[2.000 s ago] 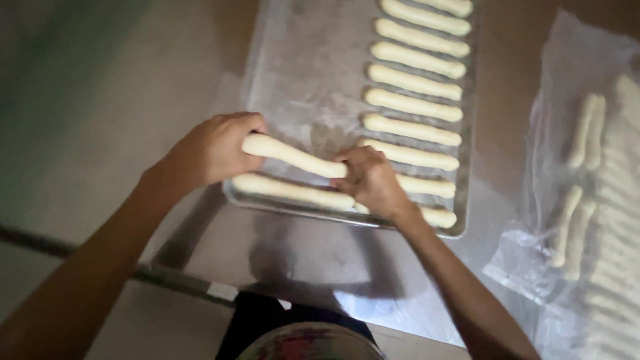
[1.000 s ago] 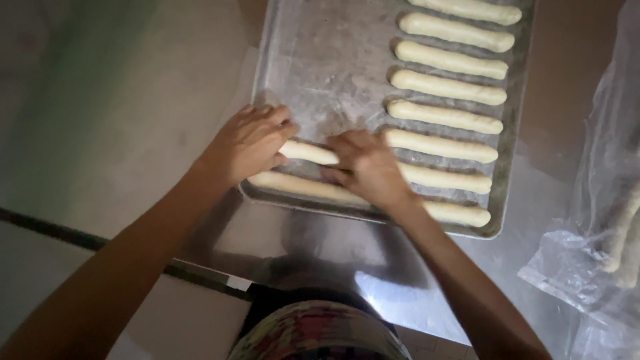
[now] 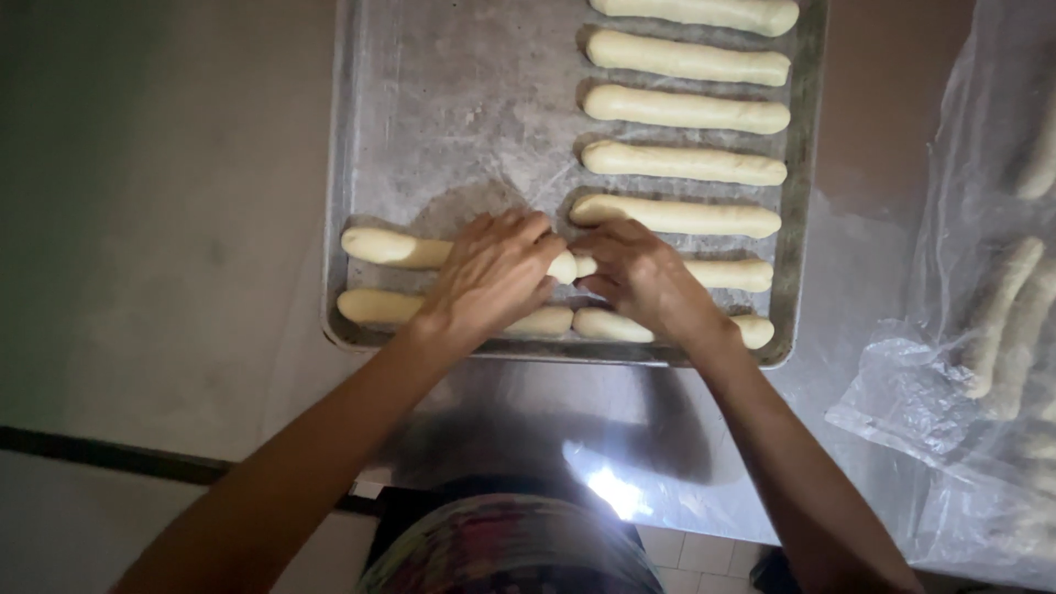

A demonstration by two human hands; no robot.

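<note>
A metal baking tray [image 3: 635, 361] holds a right-hand column of several pale dough sticks [image 3: 685, 161]. On its left side, a dough stick [image 3: 396, 248] lies on the tray above the stick at the near edge [image 3: 379, 307]. My left hand [image 3: 499, 268] is curled over the right part of that upper stick, whose end shows beside the fingers. Close by, my right hand [image 3: 648, 276] has its fingertips at the left end of a right-column stick [image 3: 734, 274] and covers part of it. Whether it grips that stick is hidden.
The tray stands on a shiny metal table [image 3: 528, 412]. At the right, more dough sticks [image 3: 1002, 318] lie with clear plastic sheeting [image 3: 907, 388]. The table's dark near edge [image 3: 107, 454] runs across the lower left.
The dough stick held between both hands two seconds ago now lies on the tray's left side. My left hand has moved right along it. The view has shifted nearer the tray.
</note>
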